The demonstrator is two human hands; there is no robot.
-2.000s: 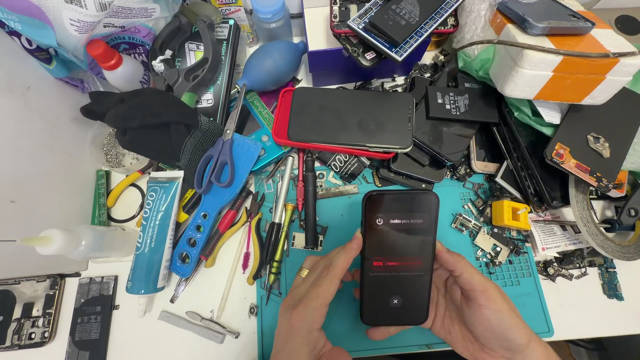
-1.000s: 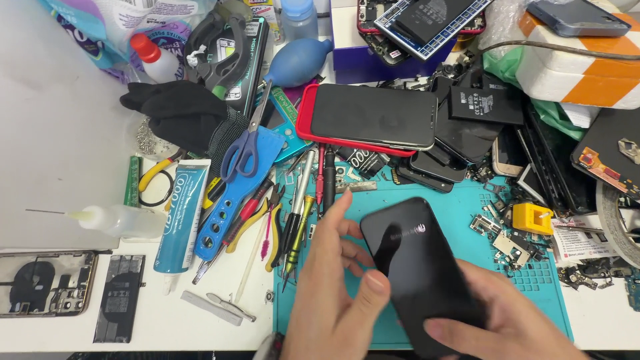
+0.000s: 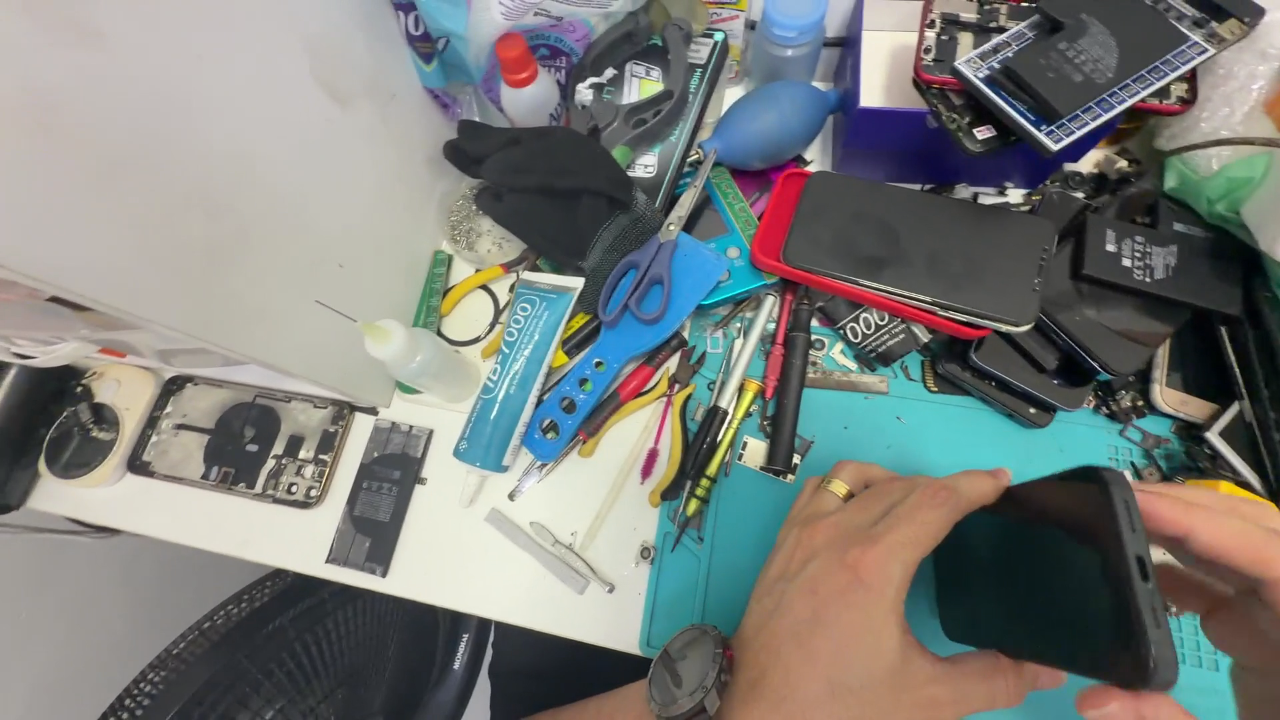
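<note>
A black smartphone [image 3: 1045, 570] with a dark screen is tilted above the teal work mat [image 3: 870, 440], its bottom edge with the charging port facing right. My left hand [image 3: 870, 580], with a gold ring and a wristwatch [image 3: 690, 672], holds the phone at its left end, thumb below and fingers above. My right hand [image 3: 1220, 570] touches it at the right end and lower corner, partly cut off by the frame. Left of my hands lie a yellow-handled screwdriver [image 3: 722, 445], a black pen-shaped tool [image 3: 790, 390] and a metal tweezer-like tool [image 3: 572, 556].
Another phone [image 3: 915, 240] rests on a red case behind my hands. Blue scissors [image 3: 645, 275], a glue tube [image 3: 520, 375] and a needle bottle [image 3: 425, 362] lie left. An opened phone housing [image 3: 240, 440] and a battery [image 3: 380, 497] sit by the table's front edge, above a black fan [image 3: 310, 650].
The phone has turned from upright to tilted sideways, and its lit power-off screen is now dark. My left hand has closed around its end. The view has swung left.
</note>
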